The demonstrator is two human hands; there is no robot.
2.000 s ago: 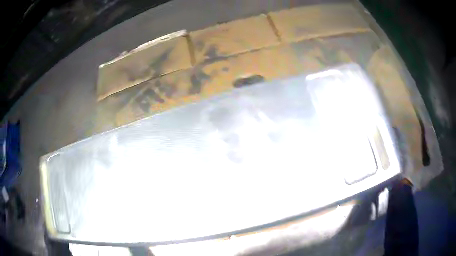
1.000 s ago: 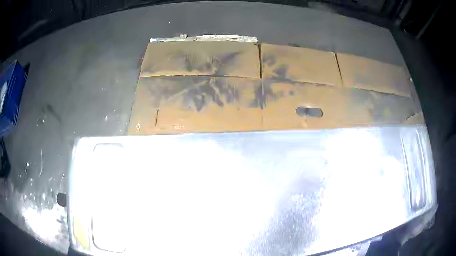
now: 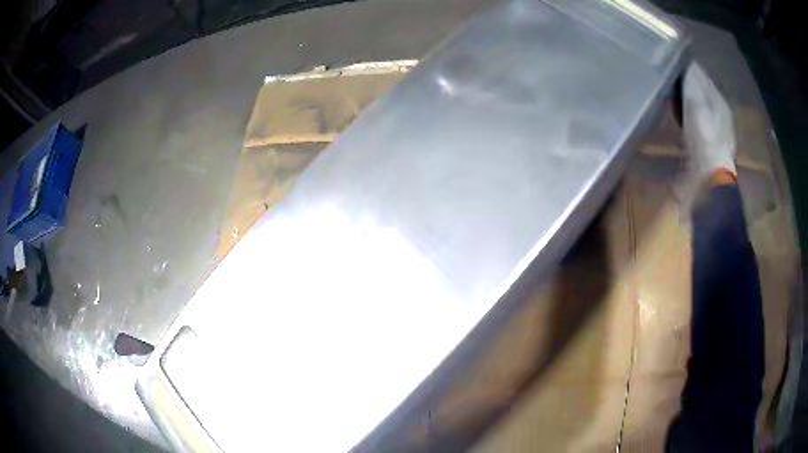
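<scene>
The silvery sheet-metal housing [image 3: 478,168] lies diagonally, from the lower left to the upper right, with strong glare on its near half. Its wide smooth face is up. A shallow pressed outline shows at its lower left end. My right hand [image 3: 710,119], in a white-grey glove with a red-orange cuff, is at the right side of the housing's far end. The hand is blurred, and its fingers and any contact with the housing are unclear. No sander shows. My left hand is not in view.
Tan cardboard [image 3: 301,111] lies under the housing and shows on both sides of it. A blue box [image 3: 44,181] stands at the far left of the grey tabletop [image 3: 159,177]. A small dark scrap [image 3: 133,345] lies near the housing's lower left corner.
The housing has turned from lying nearly crosswise to diagonal, its right end swinging away from me. My right gloved hand and dark sleeve now show clearly at the right.
</scene>
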